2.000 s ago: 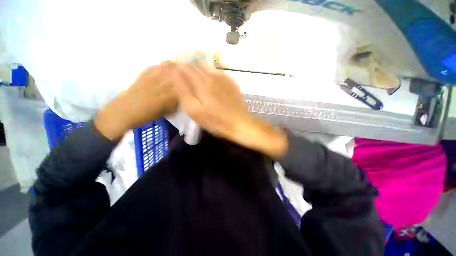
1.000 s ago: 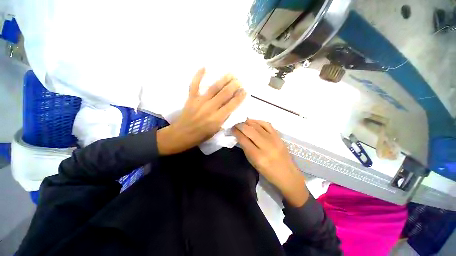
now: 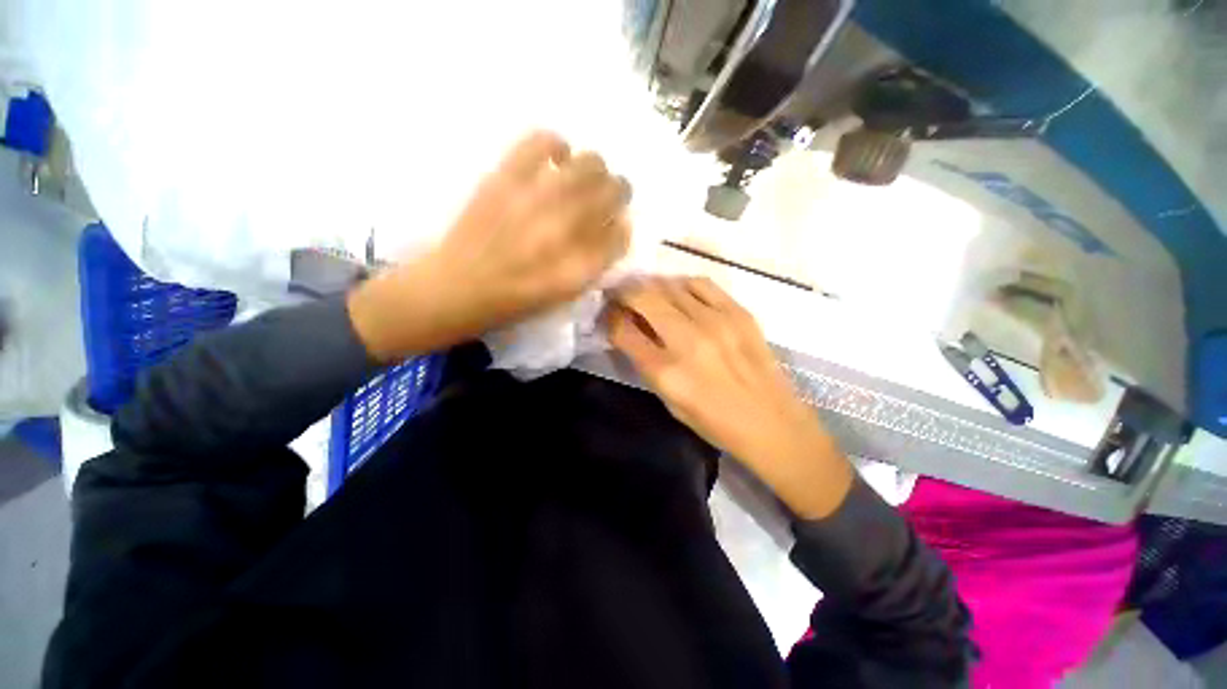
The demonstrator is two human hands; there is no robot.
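The white fabric point(image 3: 310, 108) lies overexposed over the left of the table, and a crumpled part of it hangs over the front edge between my hands. My left hand point(image 3: 538, 222) is curled on the fabric, fingers bent inward, slightly blurred. My right hand point(image 3: 700, 350) pinches the crumpled fabric at the table's front edge, just right of my left hand. Both hands are left of and below the needle area of the sewing machine point(image 3: 1036, 202). The fingertips of my left hand are partly hidden.
Thread snips point(image 3: 993, 380) and a tan scrap point(image 3: 1067, 357) lie right of the needle. A metal fitting point(image 3: 1134, 433) sits at the table's right. Ruler markings point(image 3: 915, 415) run along the front edge. Blue baskets point(image 3: 384, 411) stand at left; pink fabric point(image 3: 1029, 572) hangs lower right.
From one second ago, my left hand has gone from spread flat to curled. Since two seconds ago, the view has turned and my hands, then overlapping, are side by side.
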